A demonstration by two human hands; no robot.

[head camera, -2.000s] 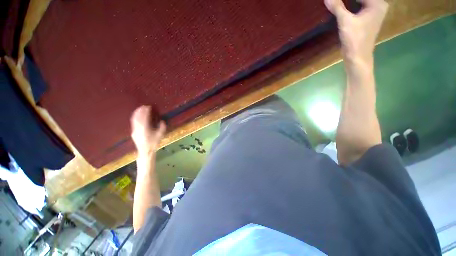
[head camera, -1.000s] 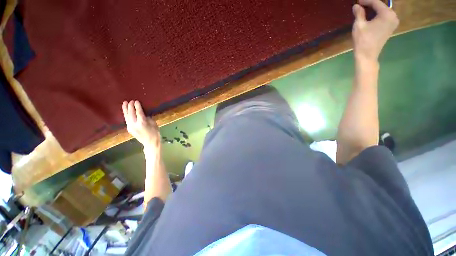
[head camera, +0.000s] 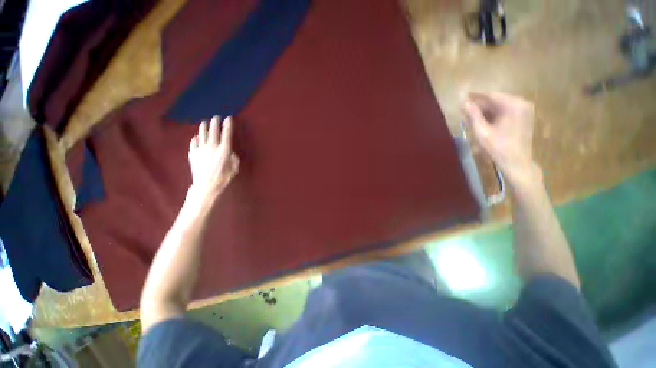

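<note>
A maroon fabric panel [head camera: 345,144] lies flat on the wooden table in front of me, with some creases at its left part. A navy strip of cloth [head camera: 244,61] shows on it near the top, and a small navy corner at its left edge. My left hand [head camera: 213,154] rests on the panel, fingers apart, just below the navy strip. My right hand [head camera: 500,129] is above the table beyond the panel's right edge, fingers bent together and blurred; whether it holds anything cannot be told. A silver metal clamp with a loop handle [head camera: 471,169] lies at that edge, below this hand.
Scissors [head camera: 488,25] lie at the back right of the wooden table [head camera: 561,151]. A grey metal base with a tool [head camera: 636,54] is farther right. A dark maroon heap [head camera: 83,54] is at the upper left. A navy pile [head camera: 39,215] is at the left end.
The view has shifted, showing more of the panel and table. My left hand has moved from the front edge inward onto the panel. My right hand has come off the panel's right front corner.
</note>
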